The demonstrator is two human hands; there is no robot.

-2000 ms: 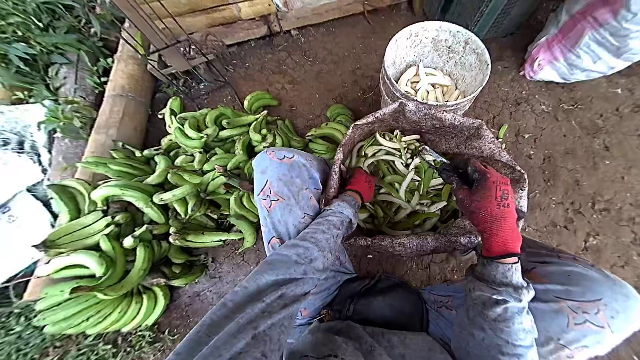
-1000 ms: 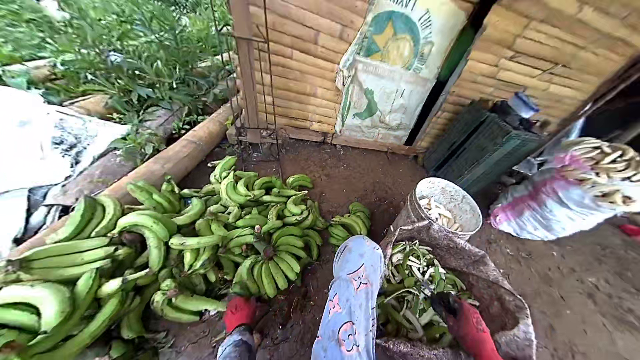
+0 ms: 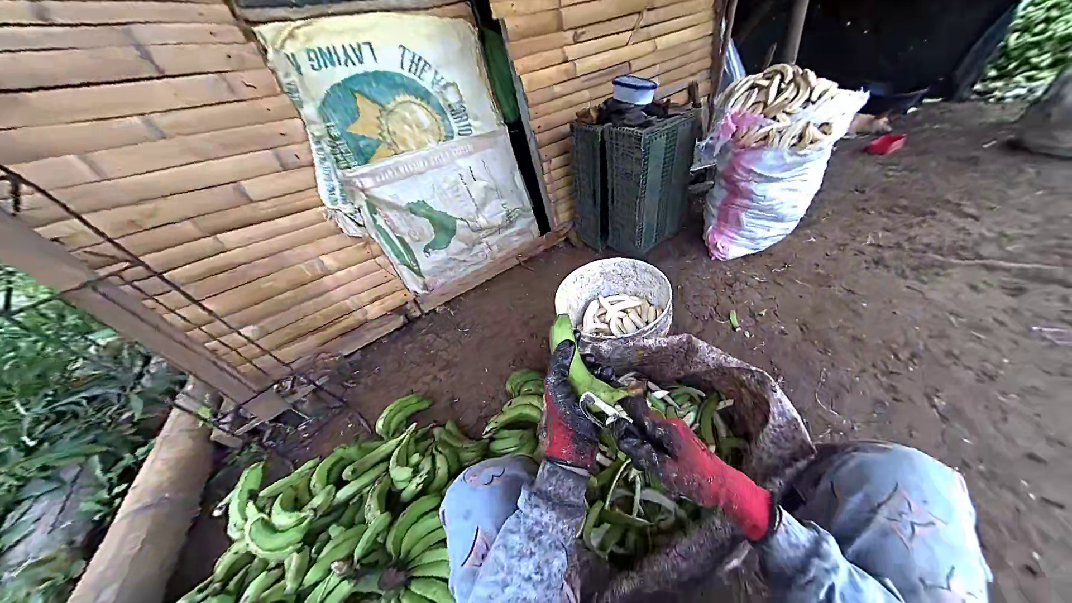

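My left hand [image 3: 571, 419], in a red and black glove, grips a green plantain [image 3: 578, 360] that points up and away from me. Against its lower end is my right hand [image 3: 670, 452], also gloved; a light-coloured blade-like edge shows between the hands, too small to identify surely. Both hands are over an open woven sack [image 3: 754, 385] holding green peels [image 3: 628, 502], between my knees. Just beyond the sack stands a dirty white bucket [image 3: 615, 276] with peeled plantains [image 3: 620, 315] inside. Bunches of green plantains [image 3: 360, 502] lie on the ground to my left.
A bamboo wall [image 3: 167, 151] with a printed sack [image 3: 419, 142] hung on it rises ahead. Dark green crates [image 3: 641, 180] stand beside it, and right of them a full white and pink sack [image 3: 766, 193]. A bamboo pole [image 3: 155, 494] lies at the left.
My left hand has moved from the bunches on the ground to above the sack, and now holds a green plantain beside my right hand. The view has swung to the right.
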